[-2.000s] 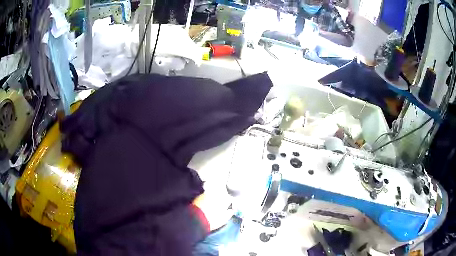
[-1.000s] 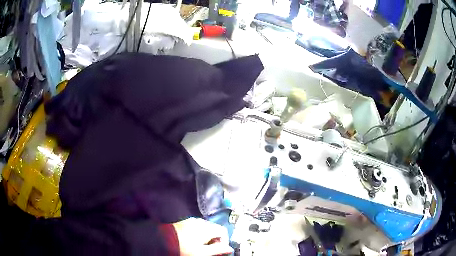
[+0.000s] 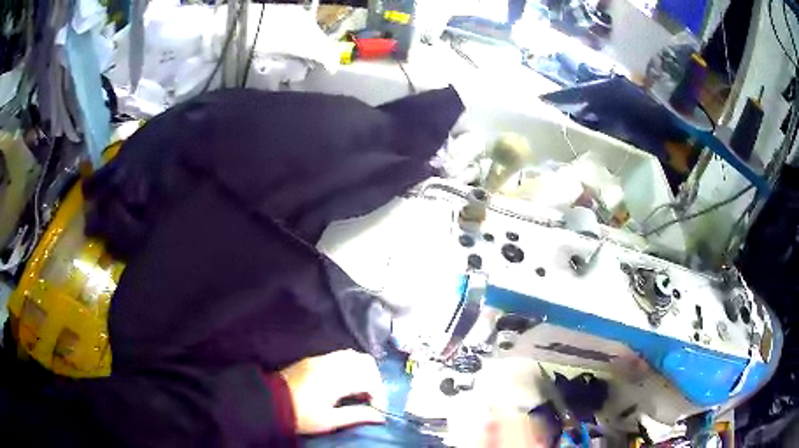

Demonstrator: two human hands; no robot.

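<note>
A large dark navy garment lies heaped left of the white sewing machine with a blue stripe. A shinier blue-grey part shows at the garment's right edge, close to the needle area. My left hand, in a dark sleeve with a red cuff, lies at the garment's lower right edge, fingers bent; whether it grips the cloth is unclear. My right hand is a blurred, cut-off patch at the bottom edge, below the machine head. Its fingers and any hold are not clear.
Dark scraps lie below the machine head. A yellow taped bundle stands under the garment's left side. Behind the machine is a pale bin of mixed items. A red spool and dark thread cones stand farther back.
My left hand came into view at the garment's lower edge and has since moved slightly up. The blurred right hand now shows at the bottom. The shinier part has become visible; the view has shifted.
</note>
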